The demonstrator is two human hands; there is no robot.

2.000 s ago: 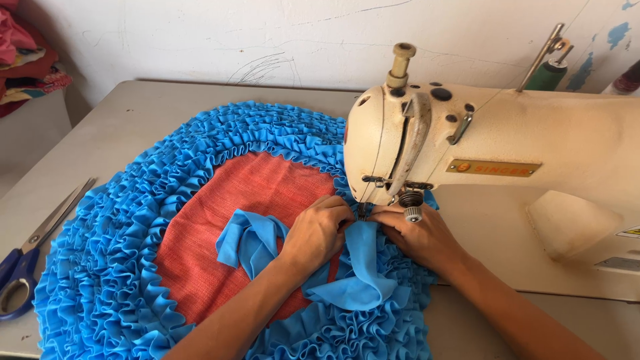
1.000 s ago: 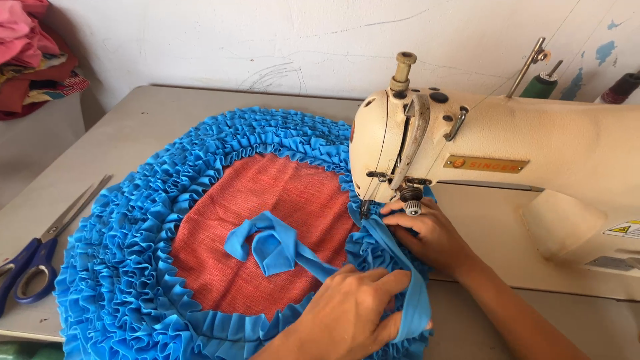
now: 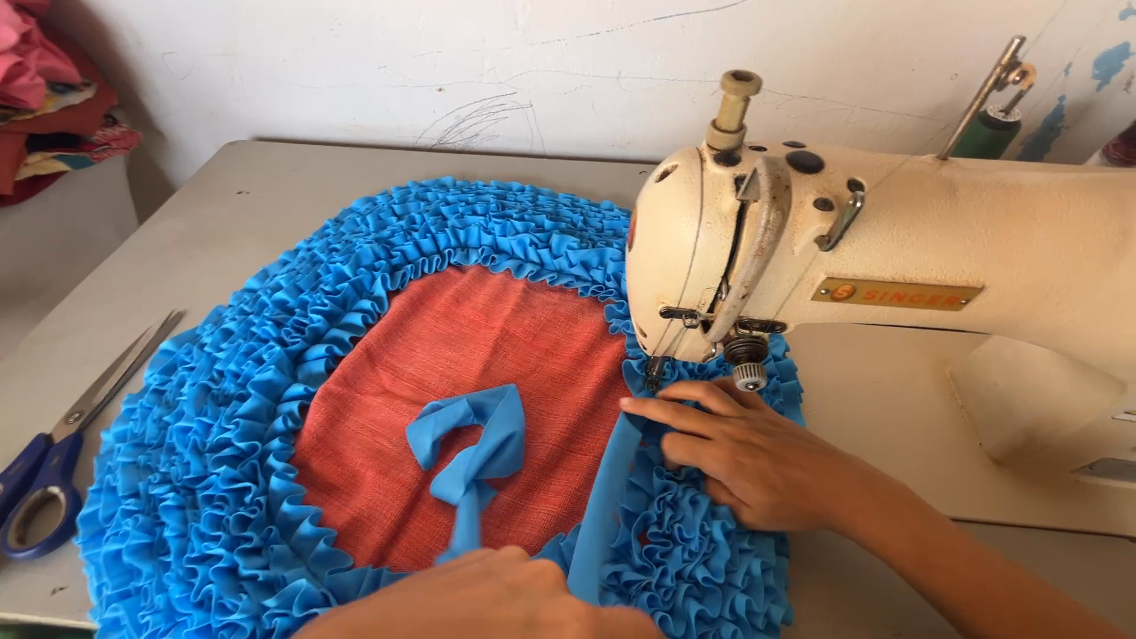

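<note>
Rows of blue ruffles (image 3: 204, 444) ring a bare patch of red woven fabric (image 3: 550, 355) on the table. A flat blue fabric strip (image 3: 603, 506) runs from near the presser foot (image 3: 654, 373) of the Singer sewing machine (image 3: 887, 240) down toward my left hand (image 3: 488, 599) at the bottom edge. My left hand's fingertips are hidden, but the strip passes to it and appears held. The strip's loose end (image 3: 497, 444) lies curled on the red fabric. My right hand (image 3: 745, 453) rests on the ruffles just right of the presser foot, its index finger extended over the strip's upper part.
Blue-handled scissors (image 3: 67, 444) lie partly spread at the table's left edge. Folded fabrics (image 3: 53, 115) are piled at the upper left. A green thread spool (image 3: 990, 133) stands behind the machine, against the marked wall (image 3: 355, 71).
My left hand has moved away from the presser foot, down to the bottom edge, drawing the strip straighter. My right hand remains beside the foot. The strip's loose end has shifted on the red fabric.
</note>
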